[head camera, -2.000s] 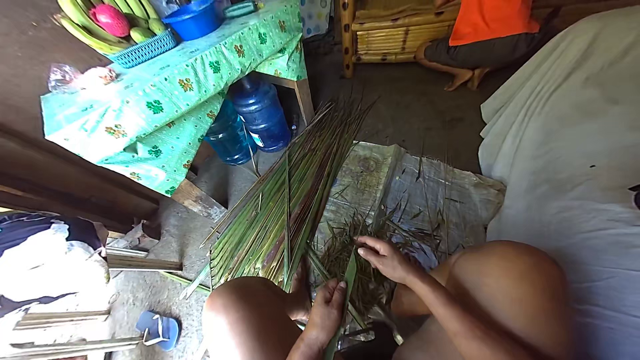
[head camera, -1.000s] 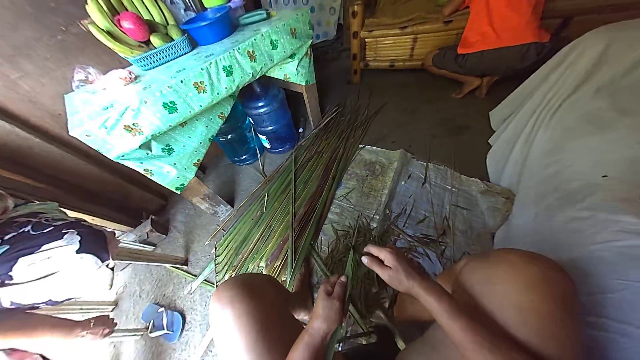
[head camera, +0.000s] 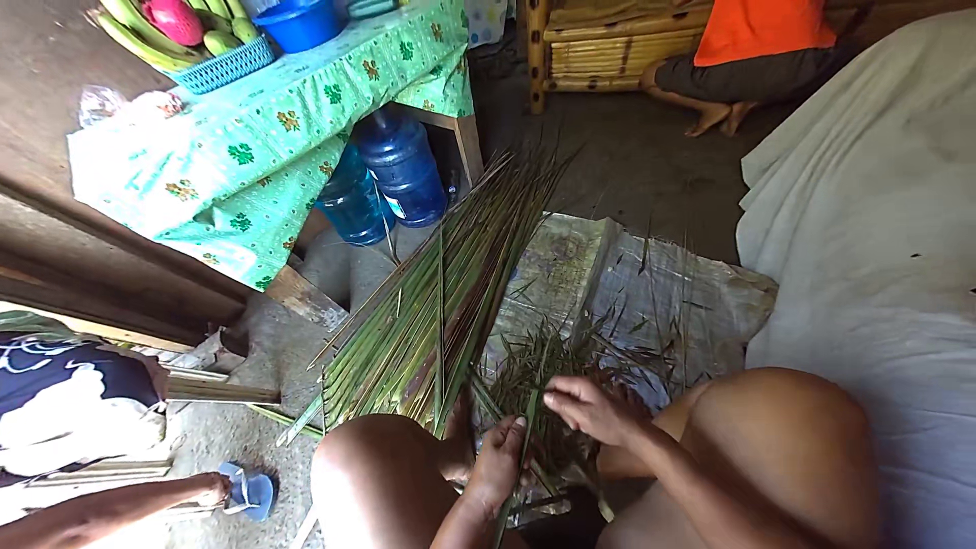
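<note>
Between my knees, my left hand (head camera: 499, 457) is closed on a long green palm leaf strip (head camera: 535, 393) that runs upward past my fingers. My right hand (head camera: 583, 408) is beside the strip with its fingers bent; whether they pinch the leaf's edge I cannot tell. A broad bundle of green and brown palm leaves (head camera: 427, 305) lies fanned out ahead of my left knee. Leaf scraps (head camera: 549, 366) are heaped below my hands on a worn sheet (head camera: 564, 267).
A cloth-covered table (head camera: 252, 152) holds a blue basin (head camera: 299, 23) and a fruit basket (head camera: 225, 67). Beneath stand blue water jugs (head camera: 404, 168). Pale fabric (head camera: 854, 229) drapes at right. One person in orange (head camera: 766, 30) sits beyond; another person's arm (head camera: 114, 511) reaches toward a blue slipper (head camera: 255, 496).
At the lower left, the other person's arm has come into view since the earliest frame and now reaches the slipper. My hands stay close to the same leaf strip.
</note>
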